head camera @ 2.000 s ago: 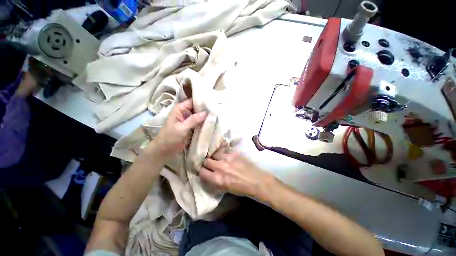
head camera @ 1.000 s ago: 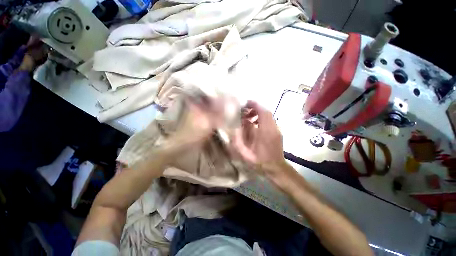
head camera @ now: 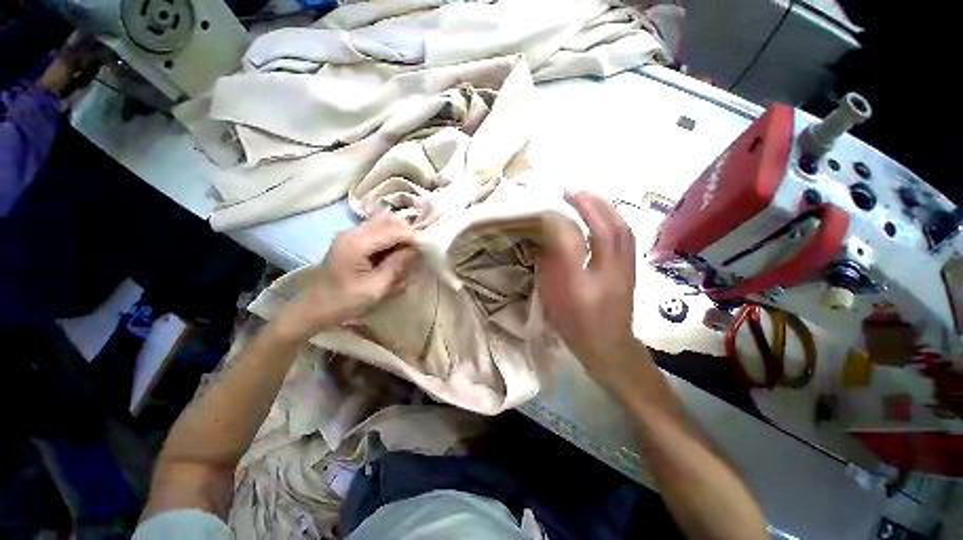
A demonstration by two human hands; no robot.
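Note:
A beige garment piece (head camera: 454, 353) lies at the table's front edge, left of the sewing machine, with a rounded opening facing up between my hands. My left hand (head camera: 370, 264) pinches its upper left edge. My right hand (head camera: 593, 269), slightly blurred, is at the right side of the opening with the cloth edge at its fingers; the fingertips are partly hidden. The white machine head with its red cover (head camera: 729, 179) stands to the right, away from the cloth.
More beige cloth (head camera: 317, 100) is heaped behind and hangs over my lap (head camera: 285, 475). Red-orange handles (head camera: 744, 348) lie under the machine arm. Another machine head (head camera: 174, 37) stands at upper left, beside a person's purple sleeve (head camera: 26, 137).
My hands have moved apart, and the bunched garment piece is now spread with its opening showing. My right hand has moved right and up. The view has shifted a little.

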